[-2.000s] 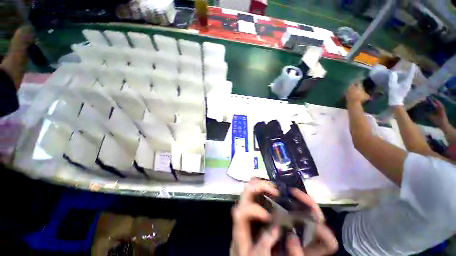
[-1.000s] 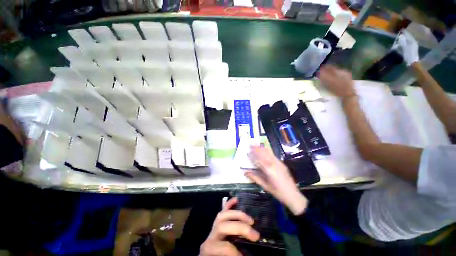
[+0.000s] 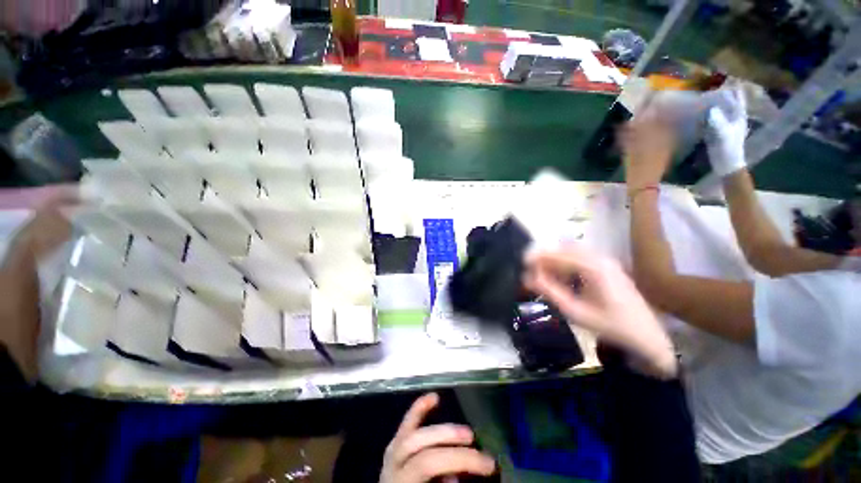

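My right hand (image 3: 604,307) is blurred over the bench and grips a dark, blurred object (image 3: 491,269). A white blurred shape (image 3: 549,193) shows just above it; whether they are joined is unclear. My left hand (image 3: 439,453) is at the bottom edge, partly cut off, fingers bent against a dark background; whether it holds anything is unclear. Black pieces (image 3: 546,340) lie under my right hand, partly hidden. The blue label sheet (image 3: 441,250) lies left of the dark object, with white paper (image 3: 451,328) below it.
Rows of open white-lined boxes (image 3: 255,226), flaps up, stand at left. A small black piece (image 3: 396,253) lies beside them. The green belt (image 3: 472,132) runs behind the bench. A neighbour's arms (image 3: 661,241) reach in at right, one hand white-gloved. Another person's arm (image 3: 33,274) is at left.
My right hand has moved up from the white paper area and now holds the dark object over the bench. The black item at my left hand no longer shows clearly. The neighbour's hands have moved.
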